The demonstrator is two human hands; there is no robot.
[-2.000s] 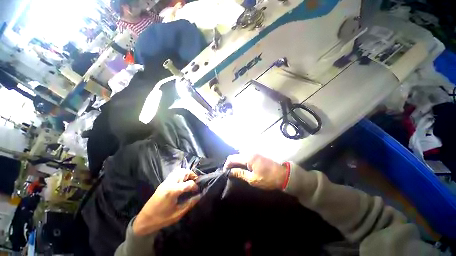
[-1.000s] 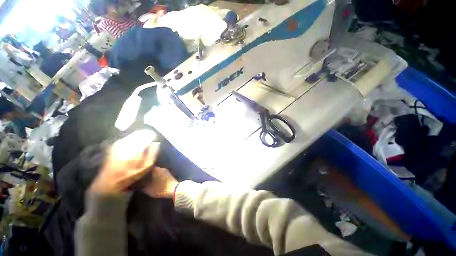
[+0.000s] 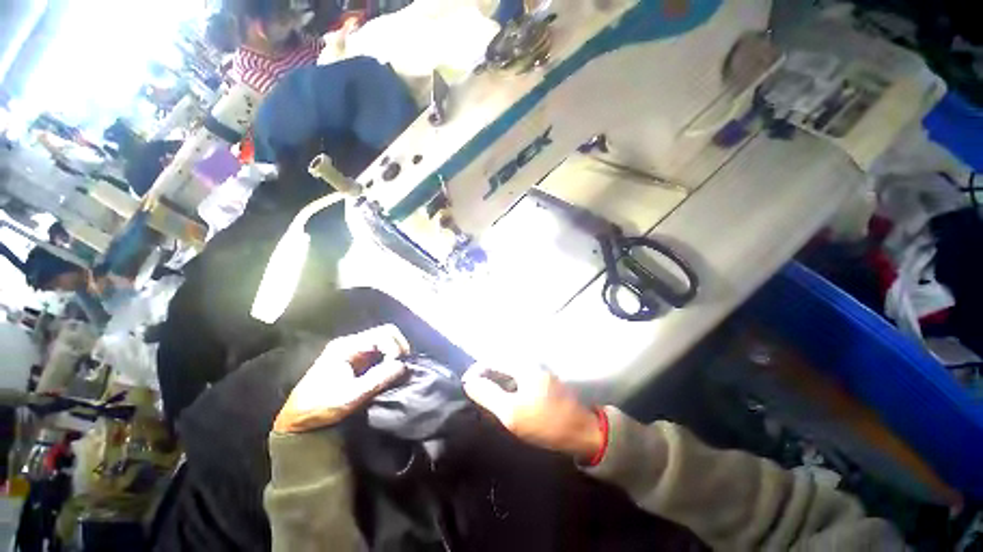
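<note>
A dark garment (image 3: 243,431) lies over the lap and up against the machine table. A greyish, shinier lining (image 3: 415,410) shows bunched between the hands. My left hand (image 3: 343,380) pinches the cloth at its left side, fingers curled. My right hand (image 3: 539,406), with a red band at the wrist, pinches the dark cloth edge to the right, near the table's front edge. The fingertips of both hands are partly lost in the cloth and glare. Black-handled scissors (image 3: 647,278) lie on the machine bed, touched by neither hand.
The white sewing machine (image 3: 604,108) has its needle area (image 3: 464,257) under a bright lamp (image 3: 282,270). A blue bin (image 3: 862,334) stands at right. Blue cloth (image 3: 334,108) and cream cloth (image 3: 431,43) are heaped behind. A person in a striped top (image 3: 270,65) is at upper left.
Both hands were close together on the cloth, blurred at the left a second ago; now they are apart. The grey lining is now exposed between them. The view has shifted.
</note>
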